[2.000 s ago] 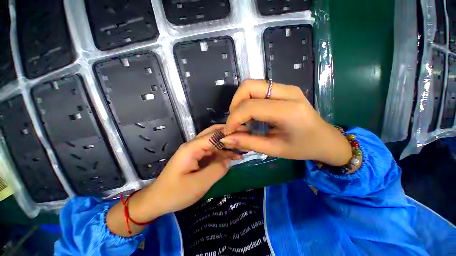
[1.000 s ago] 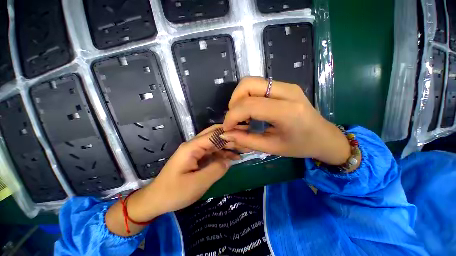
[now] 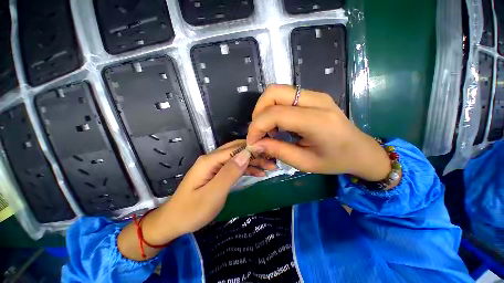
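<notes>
A small comb-like strip of adhesive pieces [image 3: 237, 151] with parallel dark lines lies on my left fingers, partly under the thumb. My left hand [image 3: 205, 185] holds it, thumb pressed down. My right hand [image 3: 309, 130] meets it from the right, thumb and index fingertips together at the strip's edge; whether a piece is between them is too small to tell. Behind the hands, black phone housings [image 3: 152, 119] sit in the pockets of a clear blister tray [image 3: 179, 52]. My hands partly cover two housings in the near row.
Another clear tray [image 3: 446, 94] with black housings is at the right edge. The green work surface [image 3: 395, 72] shows between the trays. A yellow liner [image 3: 4, 209] shows at the left edge. A blue sleeve of another person [image 3: 486, 188] is at the lower right.
My left thumb has moved up onto the strip and covers part of it. My right fingertips remain at the strip. The other person's blue clothing at the lower right has shifted right.
</notes>
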